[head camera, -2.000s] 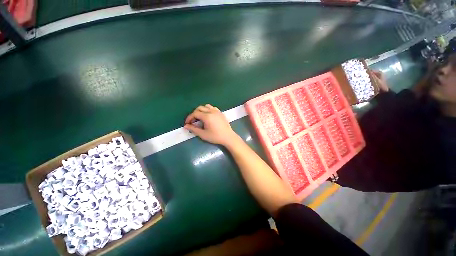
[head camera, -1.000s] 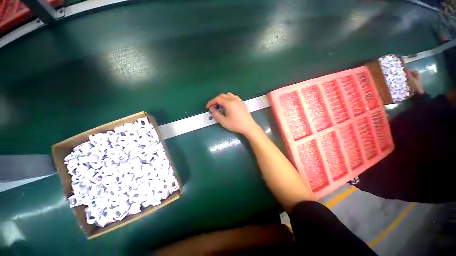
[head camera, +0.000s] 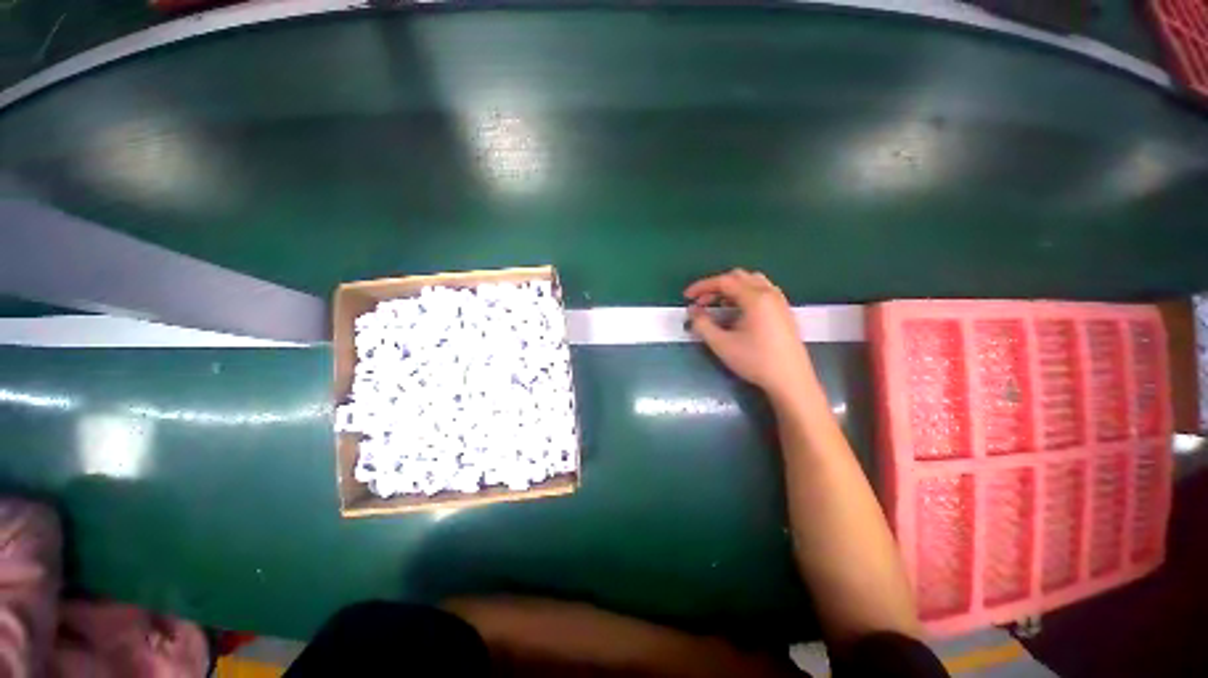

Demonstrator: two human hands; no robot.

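Note:
My right hand [head camera: 750, 326] rests over the white strip [head camera: 629, 326], fingers curled, with thumb and forefinger close together. A tiny dark speck shows at the fingertips; whether it is gripped or lies on the strip is unclear. An open brown carton [head camera: 347, 493] full of small white parts [head camera: 464, 384] stands to the left of the hand, across the strip. A red-pink compartment tray [head camera: 885, 464] with two rows of textured pockets lies to the right of my right forearm. My left forearm lies along the bottom edge; its hand is not visible.
The green line surface [head camera: 715, 490] carries these things. A grey slanting post [head camera: 159, 272] reaches towards the carton from the left. Another carton [head camera: 1178, 364] is partly seen beyond the tray. Pink patterned cloth [head camera: 113, 629] shows at the bottom left, and red material [head camera: 1183, 40] at the top right.
The view has turned and shifted, so carton, strip and tray look level and further right. My right hand stays over the strip between carton and tray. The other person has mostly left the view.

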